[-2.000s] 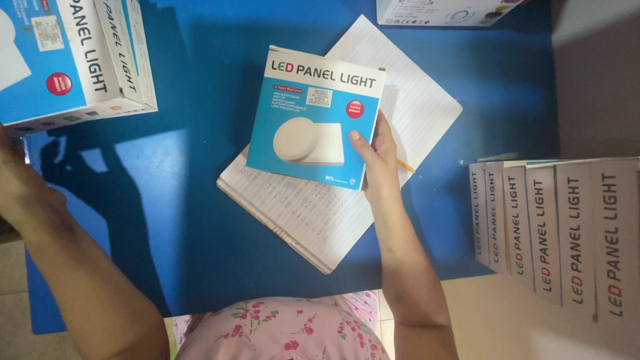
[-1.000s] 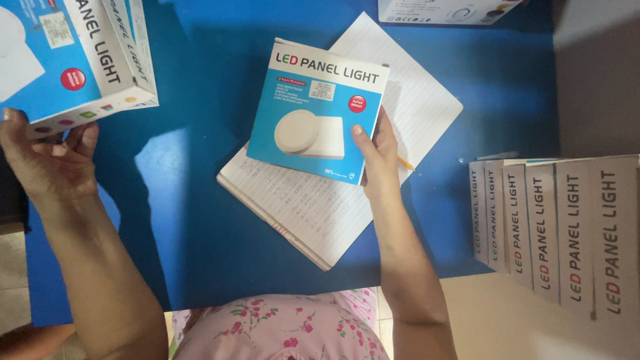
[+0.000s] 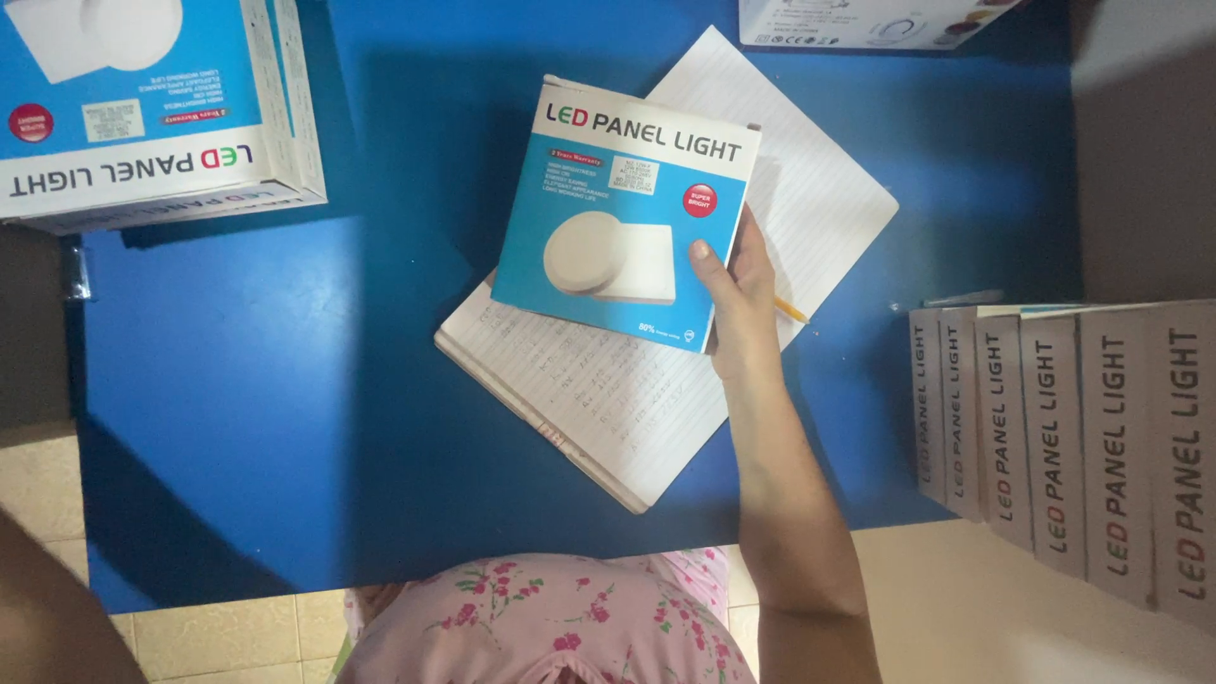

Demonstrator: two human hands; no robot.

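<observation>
My right hand (image 3: pixel 746 294) grips the lower right side of a blue and white LED panel light box (image 3: pixel 608 223), thumb on its printed front. The box is above an open lined notebook (image 3: pixel 608 399) with handwriting on its lower page. Beside my right hand, the tip of a yellow pencil (image 3: pixel 790 311) shows over the notebook. My left hand is out of view; only part of the left arm shows at the lower left edge. At the upper left, more LED panel light boxes (image 3: pixel 133 157) lie stacked, their lettering upside down.
Several LED panel light boxes (image 3: pixel 1045 437) form a pile at the right edge of the blue table (image 3: pixel 228 380). Another white printed box (image 3: pixel 864 24) lies at the top right. A small clear object (image 3: pixel 961 298) is beside the right pile. Tiled floor shows below the table.
My left hand, earlier at the upper left boxes, has left the view. The top box there now shows its lettering upside down instead of sideways. My right hand has stayed on its box.
</observation>
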